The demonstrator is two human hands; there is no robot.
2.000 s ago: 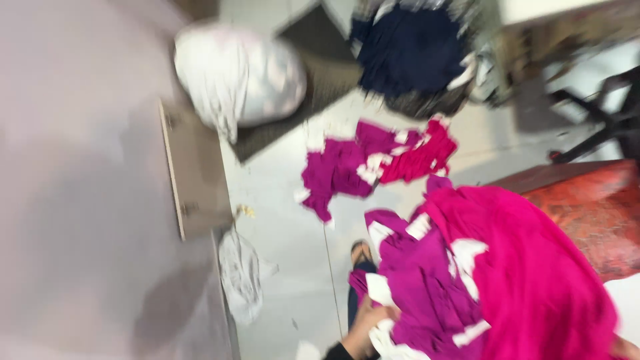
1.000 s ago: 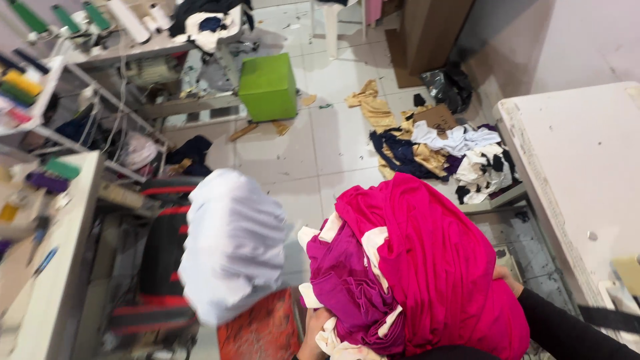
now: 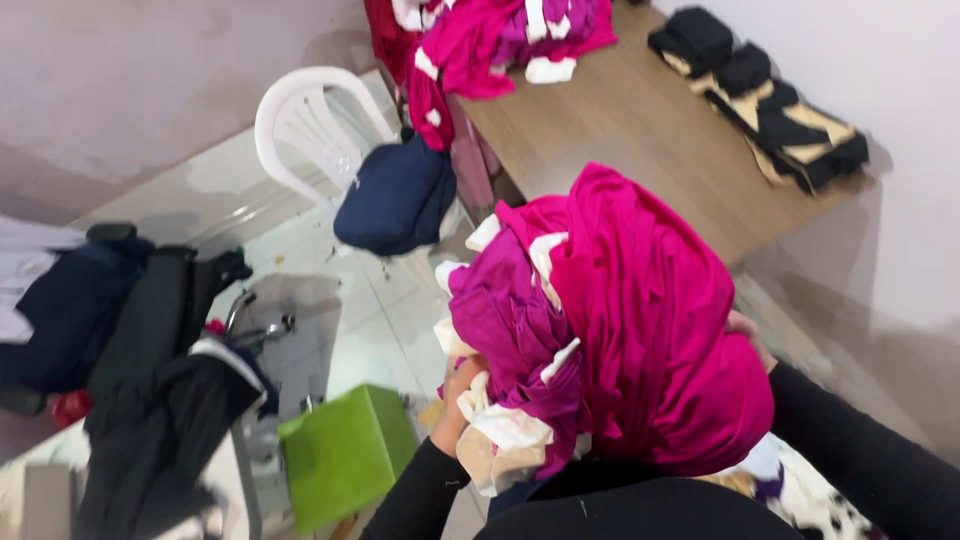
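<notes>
A large bundle of magenta fabric [image 3: 660, 322] fills the middle of the view, held against my body between both hands. Purple fabric [image 3: 510, 315] with white and cream pieces makes up its left side. My left hand [image 3: 457, 397] grips that side low down, near the cream pieces. On the bundle's right side lies my right hand [image 3: 750, 337], its fingers partly hidden by the cloth. Beyond the bundle, more magenta and purple fabric pieces [image 3: 480, 52] are heaped on the far left part of a wooden table [image 3: 630, 127] and hang over its edge.
Black and beige folded fabric [image 3: 780, 112] lies along the table's right side. A white plastic chair [image 3: 322, 127] with a navy cloth bundle [image 3: 397, 195] stands left of the table. A green box [image 3: 345, 457] is on the floor at lower left, beside dark garments [image 3: 165, 405].
The view has swung a long way, and the wooden table and white chair now show ahead. Both hands still hold the magenta and purple bundle.
</notes>
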